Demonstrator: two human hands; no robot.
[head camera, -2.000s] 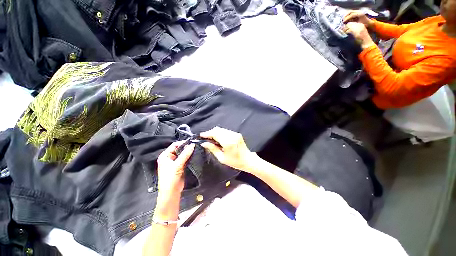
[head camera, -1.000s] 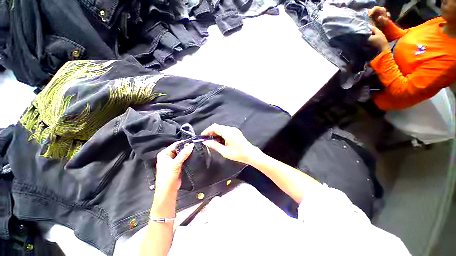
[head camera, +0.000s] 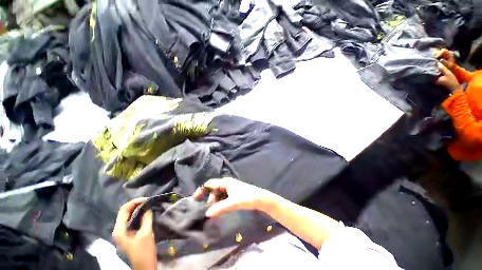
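A black denim jacket (head camera: 285, 158) with yellow-green embroidery (head camera: 127, 142) lies bunched before me. My left hand (head camera: 136, 232), at the lower left of the jacket, grips a curved, stitched dark edge, perhaps a cuff, with a small gold dot beside it. My right hand (head camera: 235, 198) is to the right over the bunched cloth, fingers bent. A small dark reddish thing, seemingly the thread snips (head camera: 218, 194), shows among its fingers; the blades cannot be made out. Gold buttons (head camera: 239, 237) run along the placket below my hands. The held cloth is slightly blurred.
Heaped dark garments (head camera: 153, 47) lie beyond and to the left on the white table (head camera: 317, 105). At the right, a person in an orange sleeve (head camera: 465, 118) handles grey denim (head camera: 407, 60). More dark cloth (head camera: 401, 227) is at the lower right, beside the table.
The view has swung left, so the scene sits further right and lower. My hands have moved apart; the left now holds a wider curved edge, and the looped piece between them no longer shows.
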